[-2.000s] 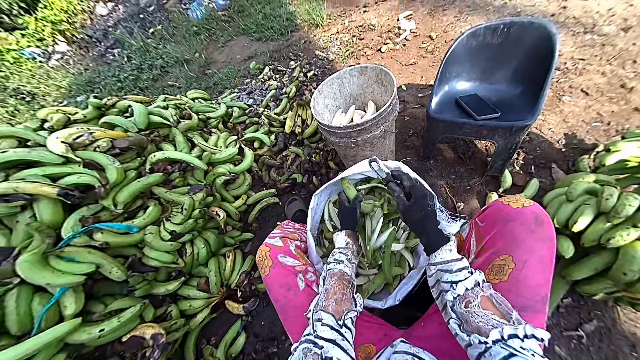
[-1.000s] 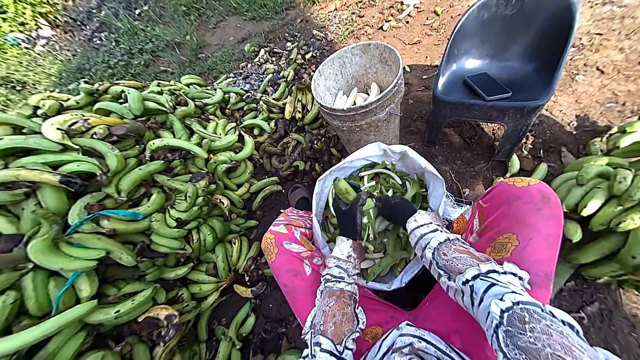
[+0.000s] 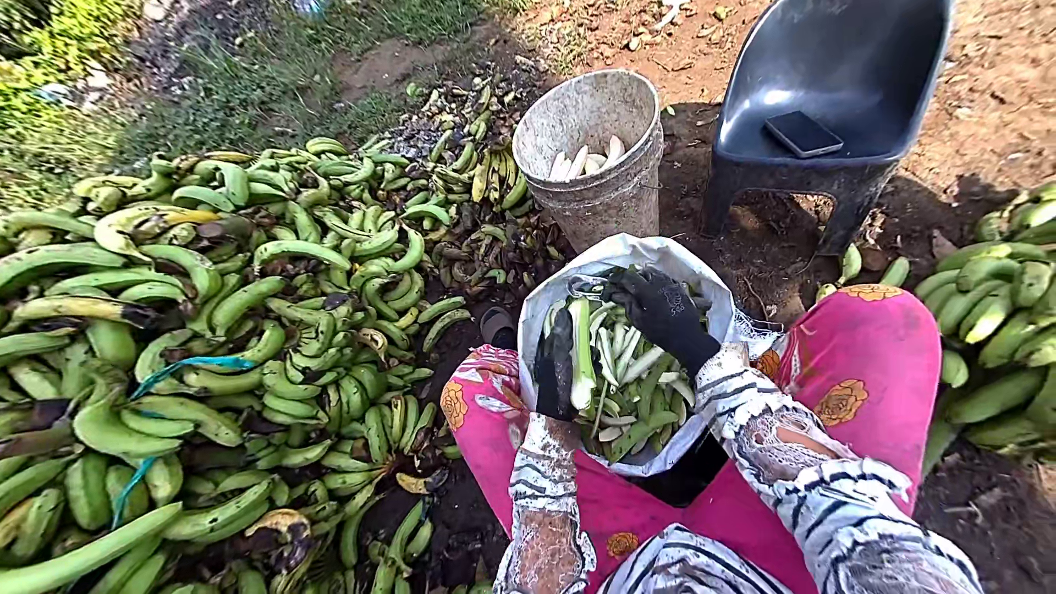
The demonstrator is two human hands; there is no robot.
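Observation:
My left hand [image 3: 556, 363], in a black glove, grips a partly peeled green plantain [image 3: 582, 351] upright above a white sack [image 3: 709, 285] held between my knees. Strips of pale and green peel [image 3: 639, 388] fill the sack. My right hand [image 3: 660, 313], also gloved in black, is bent over the plantain's upper end. A looped metal piece of a small tool [image 3: 586, 286] shows by its fingers; the rest of it is hidden, and I cannot tell its kind.
A large heap of green plantains [image 3: 289, 330] lies at left, another pile [image 3: 1006, 322] at right. Beyond the sack stand a dirty bucket [image 3: 606, 202] with peeled plantains [image 3: 586, 163] and a dark plastic chair [image 3: 833, 74] bearing a phone [image 3: 803, 134].
A pale peeled stretch now shows on the plantain in my left hand; one second ago its visible end was green. My right hand has moved up from lower in the sack.

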